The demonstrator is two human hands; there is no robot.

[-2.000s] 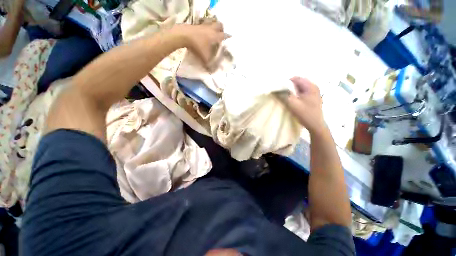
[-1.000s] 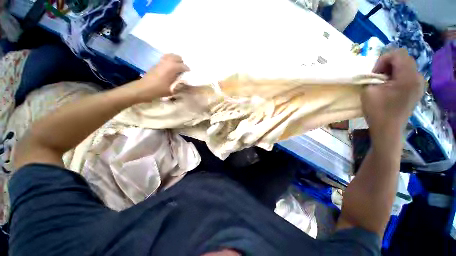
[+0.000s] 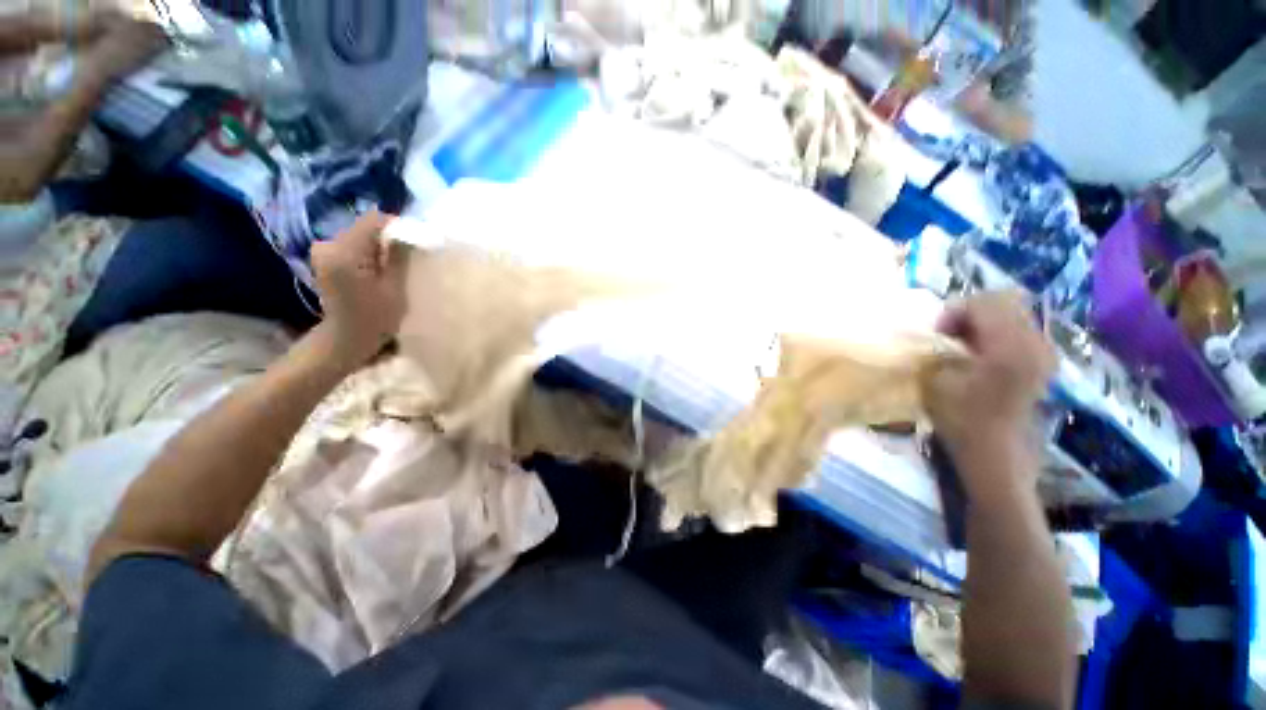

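Note:
A cream garment piece [image 3: 486, 312] is stretched between my two hands above the white table. My left hand [image 3: 358, 284] grips its upper left corner. My right hand [image 3: 993, 368] grips its right end. The top of the cloth is washed out by glare against the table. A gathered, ruffled edge hangs at the table's front edge, left of my right hand. A thin pale strand [image 3: 636, 472] hangs down near the middle. Fingertips of both hands are blurred.
The blue-edged table [image 3: 875, 499] runs across. Pale pinkish cloth [image 3: 396, 520] lies on the lap. Heaped cream cloth [image 3: 694, 86] lies at the table's far side. A sewing machine [image 3: 1145, 451] stands at right, a purple crate [image 3: 1145, 326] beyond. Another person's arm [image 3: 70, 118] is at upper left.
My left hand has moved left and my right hand slightly left and down, with the cloth between them. The view has shifted, and the loose strand now hangs free.

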